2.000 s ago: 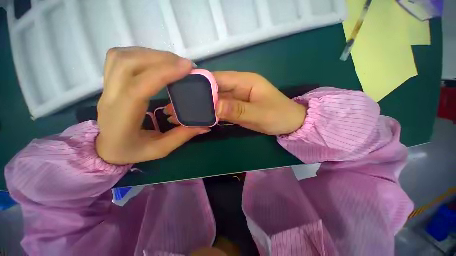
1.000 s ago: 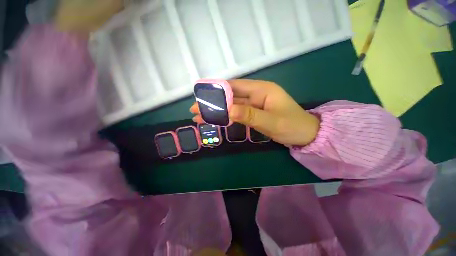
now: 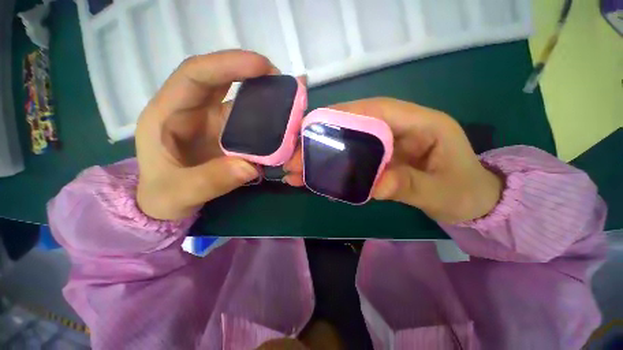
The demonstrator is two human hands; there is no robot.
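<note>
My left hand [image 3: 181, 130] holds a pink smartwatch unit [image 3: 261, 116] by its edges, black glass face up. My right hand [image 3: 430, 157] holds another pink smartwatch unit [image 3: 345, 158], its dark face tilted and showing a bright reflection. The two units are side by side at the centre, their near edges touching or almost touching. Part of at least one more unit [image 3: 274, 172] shows below and behind the left one, mostly hidden by my fingers and the held units.
A white foam tray [image 3: 300, 42] with long pockets lies beyond my hands. Yellow paper sheets [image 3: 580, 89] with a thin pen or brush [image 3: 548, 49] are at the right. A patterned strip [image 3: 39, 102] and a crumpled white scrap [image 3: 35, 24] lie left. The green bench edge is nearest me.
My left hand has come back from the upper left and now holds a pink unit. My right hand's unit has moved right and nearer the camera. The row of units is now mostly hidden.
</note>
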